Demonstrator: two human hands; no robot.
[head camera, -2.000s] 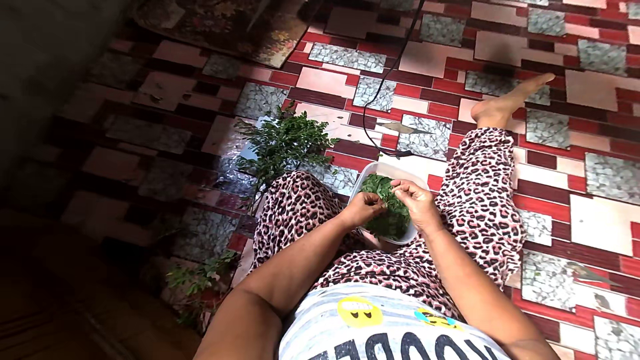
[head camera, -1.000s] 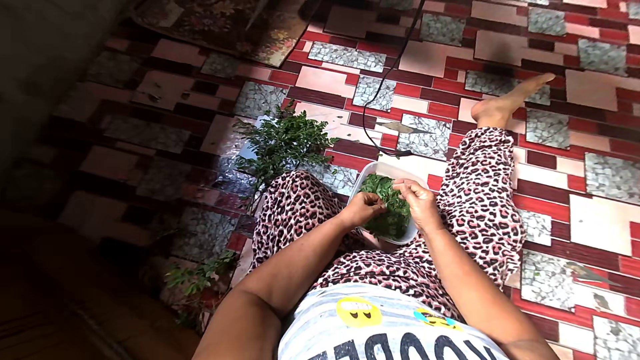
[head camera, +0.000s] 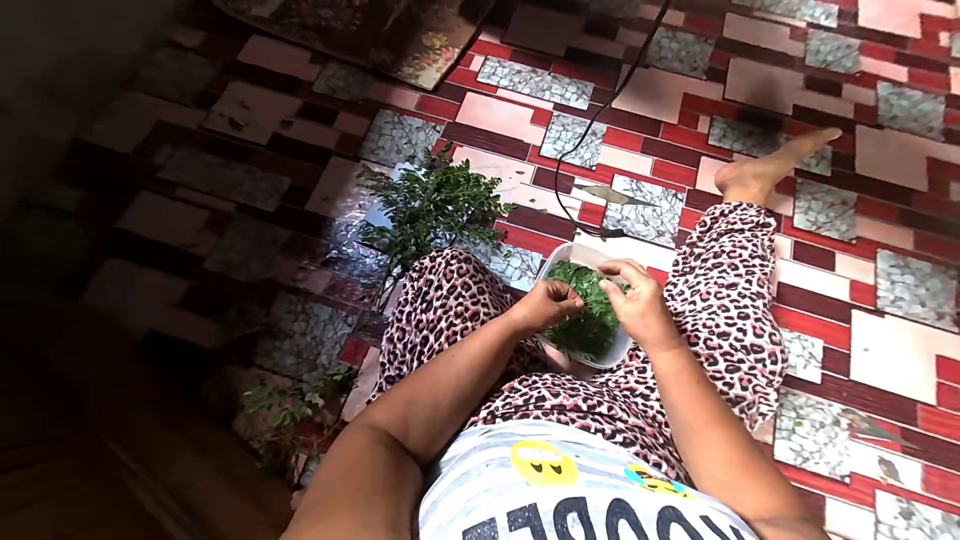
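A clear plastic tub (head camera: 622, 346) sits between my legs, holding loose green leaves (head camera: 581, 330). Above the tub's left side is my left hand (head camera: 551, 306), its thumb and fingertips pinched together, seemingly on a thin stem too small to make out. My right hand (head camera: 636, 300) is over the tub's right side, thumb and forefinger close together near the left fingertips; whether it pinches a leaf cannot be told. A pile of leafy green branches (head camera: 435, 206) lies on the floor beyond my bent left knee.
More leafy sprigs (head camera: 296, 397) lie in shadow at the lower left. A black cable (head camera: 559, 176) runs over the patterned floor (head camera: 892, 352) to just beyond the tub. A floral mat (head camera: 427, 60) is at the top. My right leg (head camera: 724, 300) stretches out on the right.
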